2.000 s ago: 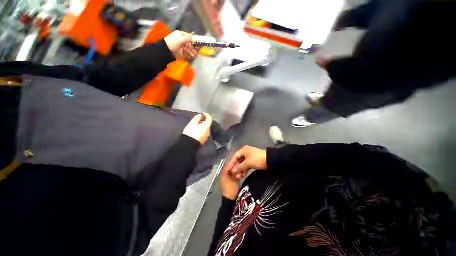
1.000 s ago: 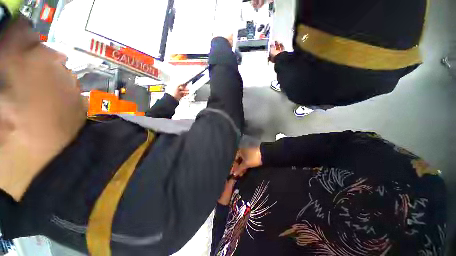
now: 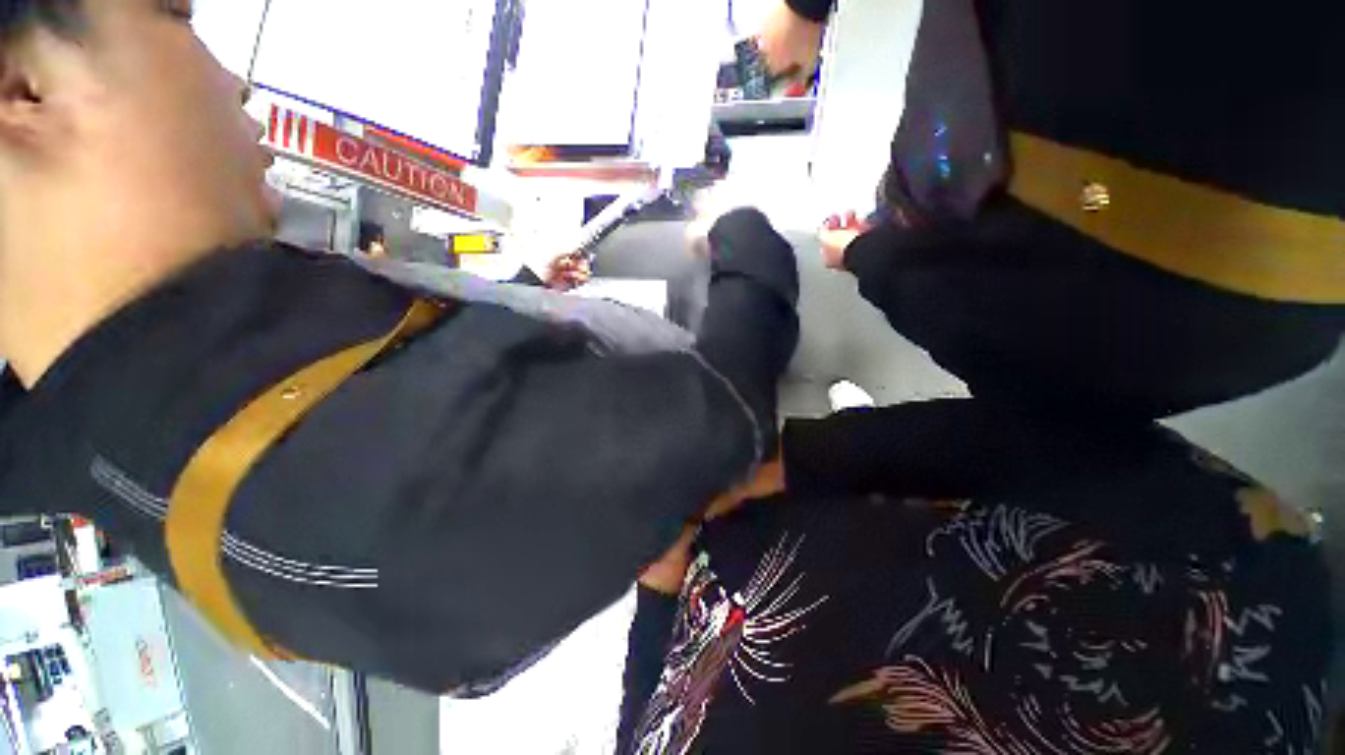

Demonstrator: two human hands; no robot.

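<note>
My right hand [image 3: 749, 487] shows only as a strip of skin at the end of its black sleeve. My left hand [image 3: 670, 566] shows mostly at the wrist, just below it. The fingers of both hands are hidden behind the dark jacket [image 3: 487, 472] of a person close on the left. I cannot tell whether my hands hold anything. That person's other hand [image 3: 567, 272] is at the end of a thin dark and pale bar [image 3: 620, 218]. A large pale monitor screen [image 3: 376, 67] is at the top left.
A red caution label [image 3: 387, 165] runs below the screen. Another person in dark clothes with a tan stripe [image 3: 1180, 207] stands at the upper right. A hand [image 3: 789, 42] is over a dark keyed device [image 3: 749, 71] at the top. Grey floor [image 3: 870, 332] shows between the people.
The person on the left has leaned further across, covering my fingers. The person at the upper right has come closer and lower in view. A hand now reaches over the dark keyed device.
</note>
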